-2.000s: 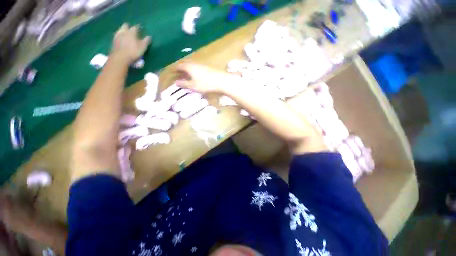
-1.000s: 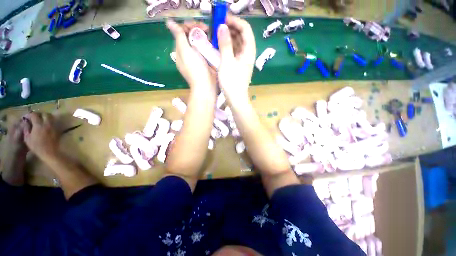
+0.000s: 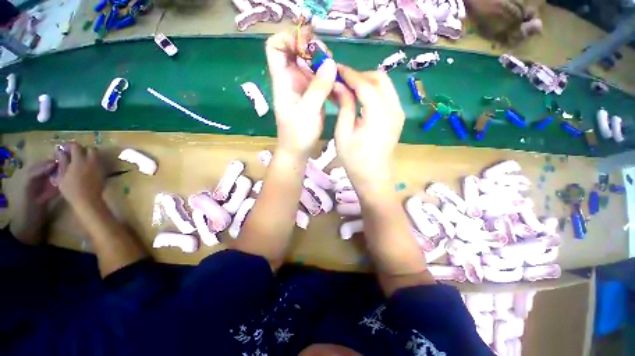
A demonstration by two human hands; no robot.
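My left hand (image 3: 299, 97) and my right hand (image 3: 369, 115) are together over the green belt. A blue battery cell (image 3: 321, 61) is between them, with orange and yellow wires above it. A pale pink housing shell is partly visible in my left hand, mostly hidden by the fingers. My left thumb presses on the blue cell. My right fingers touch the cell's lower end; whether they grip it is hard to tell. Loose housing shells (image 3: 203, 212) lie on the tan bench below my forearms.
The green conveyor belt (image 3: 209, 76) carries units, a white strip (image 3: 186, 110) and wired blue cells (image 3: 456, 125). A heap of shells (image 3: 498, 222) lies at the right, above an open carton (image 3: 557, 320). Another person's hands (image 3: 80, 170) work at the left; a hand (image 3: 505, 21) is across the belt.
My hands have turned the blue cell and brought it down against the shell, and wires now show above it. Since the earliest frame, my hands have come together over the belt.
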